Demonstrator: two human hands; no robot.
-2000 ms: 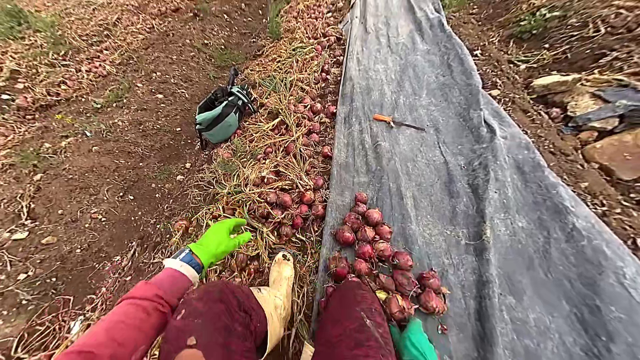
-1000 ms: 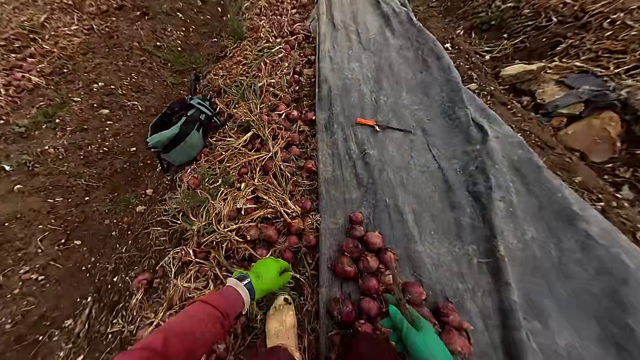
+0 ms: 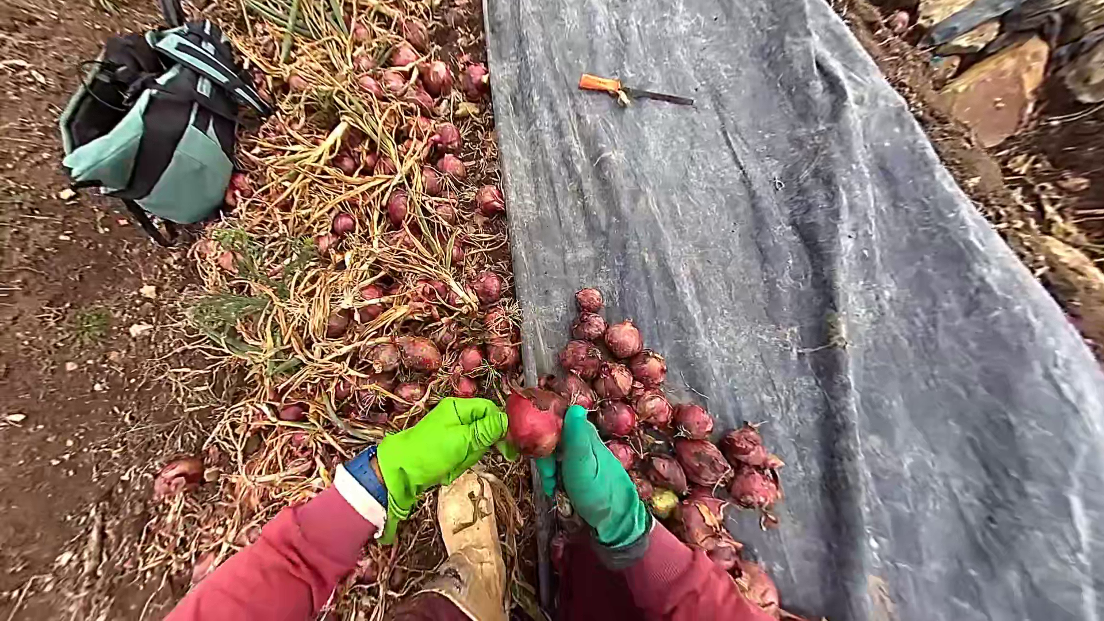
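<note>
A red onion [image 3: 534, 423] is held between both hands over the near left edge of the grey sheet [image 3: 733, 259]. My left hand [image 3: 440, 448], in a lime green glove, grips its left side with the fingertips. On its right side is my right hand [image 3: 602, 483], in a darker green glove, its fingers closed around the bulb. Trimmed red onions [image 3: 614, 380] lie in a pile on the sheet beside my right hand. Farther up the sheet lies a knife with an orange handle [image 3: 600, 84], its blade pointing right.
Red onions with dry tops [image 3: 418, 354] cover the soil left of the sheet. A teal and black backpack [image 3: 181, 164] rests at the upper left. My boot [image 3: 473, 535] stands between the onions and the sheet. Large stones [image 3: 996, 90] lie at the upper right.
My hands, apart in both earlier frames, have come together on one onion. The left has moved right, and the right has lifted from beside the pile. The view is now closer.
</note>
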